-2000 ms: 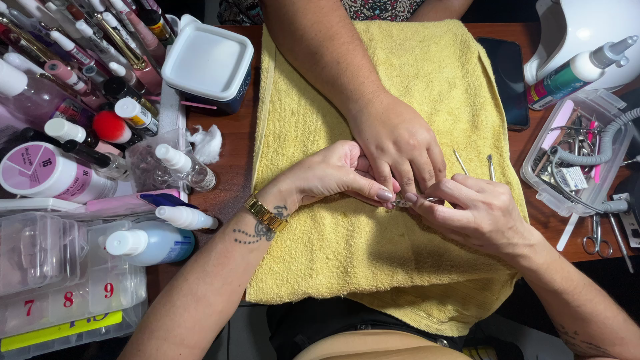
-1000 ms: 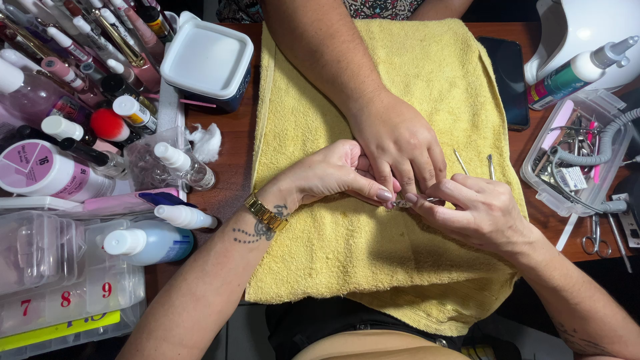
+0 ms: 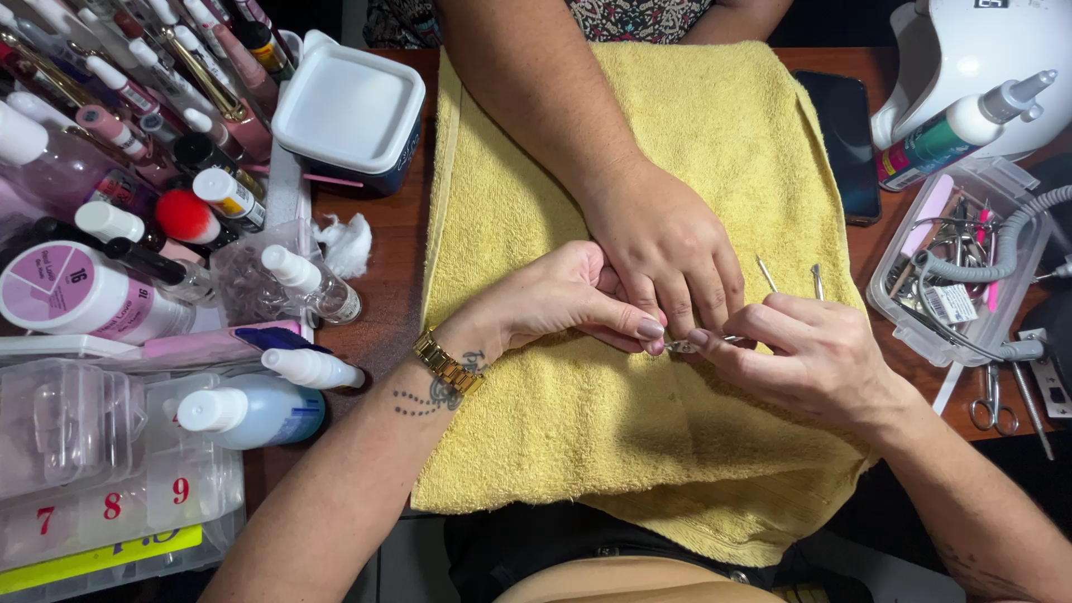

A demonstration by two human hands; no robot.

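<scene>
My left hand [image 3: 578, 306], with a gold watch at the wrist, pinches a finger of another person's hand [image 3: 662, 234] between thumb and fingers. That hand lies palm down on a yellow towel [image 3: 553, 435]. In my right hand [image 3: 804, 360] is a small metal tool [image 3: 682, 345], probably cuticle nippers, its tip at the held finger's nail. My fingers cover most of the tool. Two slim metal tools, one of them a cuticle pusher [image 3: 818, 282], lie on the towel just beyond my right hand.
At left stand nail polish bottles [image 3: 222, 197], a lidded tub [image 3: 350, 105], a cotton wad [image 3: 345, 244] and a blue liquid bottle [image 3: 251, 410]. At right are a phone [image 3: 840, 146], a white nail lamp [image 3: 988, 67], a spray bottle [image 3: 963, 130], a clear tool box [image 3: 888, 289] and scissors [image 3: 993, 402].
</scene>
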